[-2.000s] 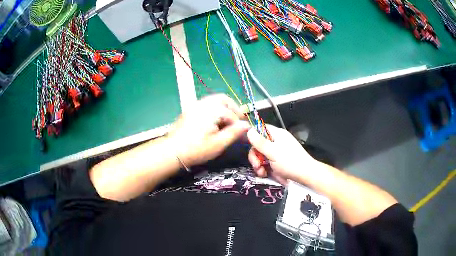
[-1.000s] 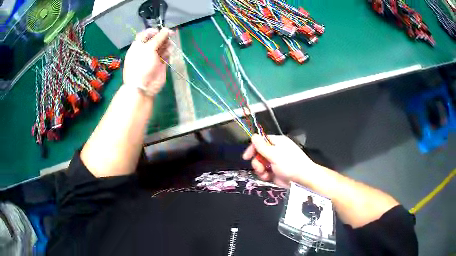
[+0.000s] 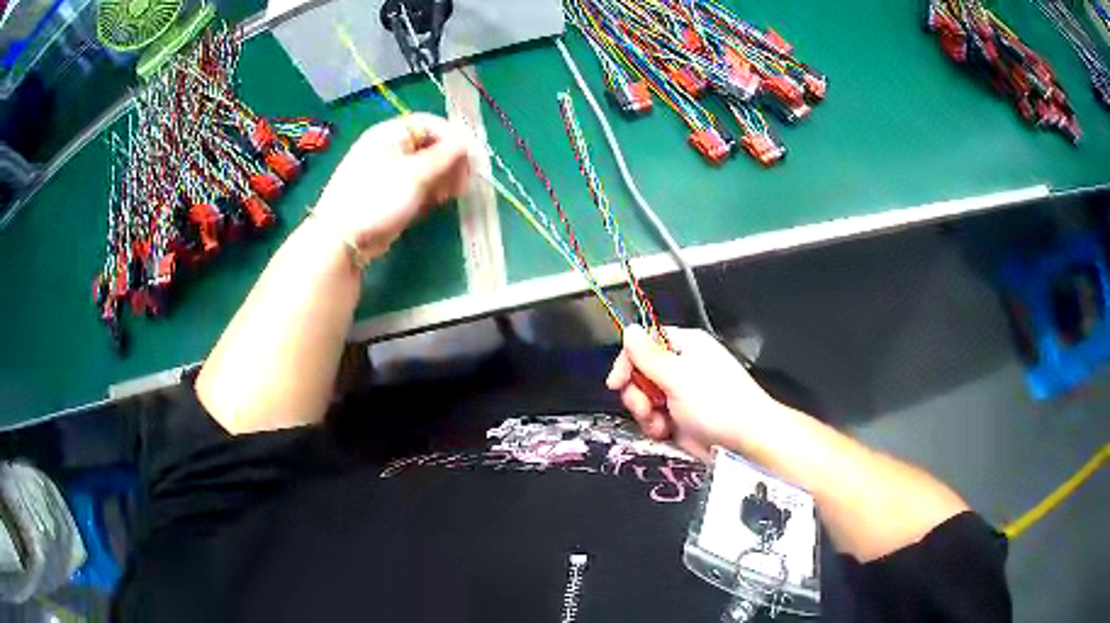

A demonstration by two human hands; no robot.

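Observation:
My right hand [image 3: 694, 389] is shut on the wire harness at its connector end, above my lap; a bit of red connector shows between the fingers. The loose wires and twisted pairs [image 3: 593, 183] fan from the fist towards the bench. My left hand [image 3: 408, 177] pinches a yellow wire [image 3: 371, 76], whose free end sticks out beyond the fingers. A light-coloured wire pair runs behind the left hand to the twisting head [image 3: 416, 27] on the wire twisting machine [image 3: 329, 59]. A red-black pair also runs up close to the head.
The finished harness pile [image 3: 201, 183] lies left of the machine, with a green fan [image 3: 136, 22] behind it. The untwisted pile [image 3: 718, 73] and a grey cable [image 3: 633, 189] lie right. Further bundles [image 3: 1001, 67] lie far right. A blue stool [image 3: 1053, 304] stands beyond the bench edge.
My left hand has gone from near my right hand up to the twisting head, then drawn back a little with a yellow wire. My right hand has kept its hold on the harness.

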